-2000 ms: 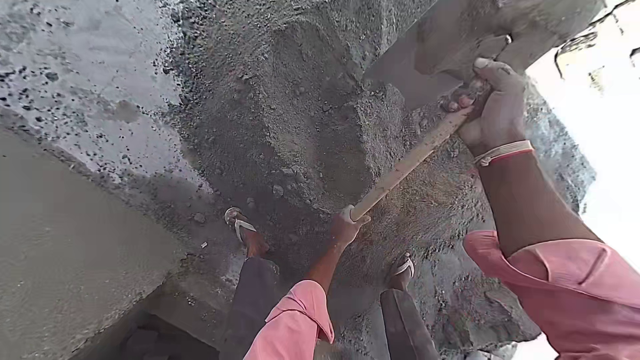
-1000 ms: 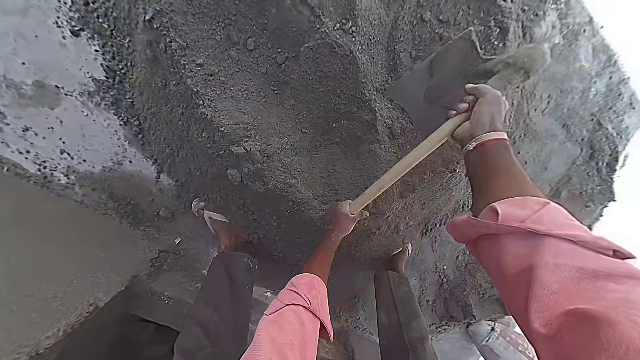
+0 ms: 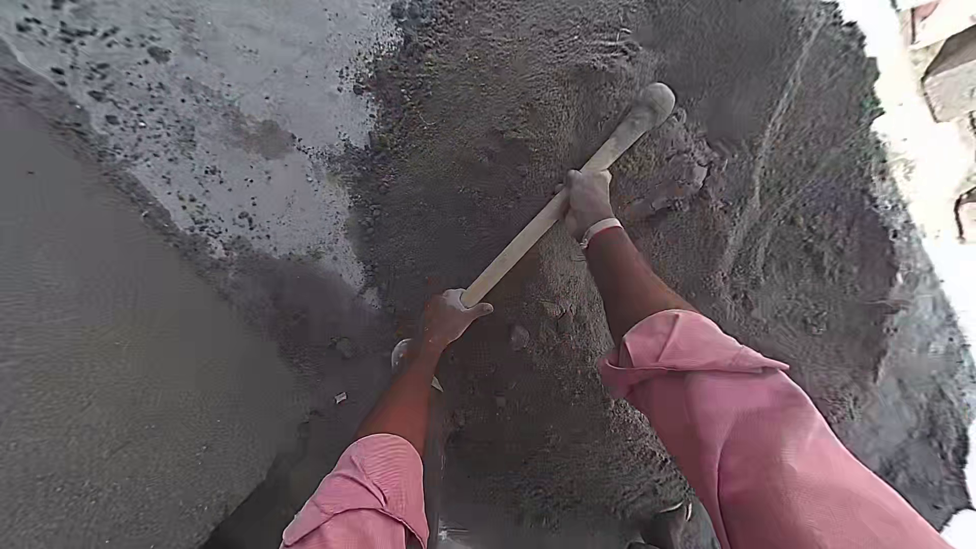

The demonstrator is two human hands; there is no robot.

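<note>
A wooden tool handle (image 3: 515,248) runs slantwise over a heap of grey sand or cement mix (image 3: 496,168). Its near end is in my left hand (image 3: 451,316), with the thumb stretched out along one side. My right hand (image 3: 587,200) grips it higher up, below a thick, rounded, dust-covered part at the upper right. No metal blade can be made out in the current view; the far end lies against the heap. A pale band with a red edge circles my right wrist.
A smooth grey concrete surface (image 3: 114,343) fills the left side, beside a paler floor strewn with grit (image 3: 252,114). My sandalled foot (image 3: 402,354) shows partly behind my left forearm. Broken blocks (image 3: 953,76) lie at the upper right, beyond the heap.
Both hands keep hold of the handle. The broad metal blade seen in both earlier frames no longer shows. My right hand has come down and left in view, and my left hand is higher and further left.
</note>
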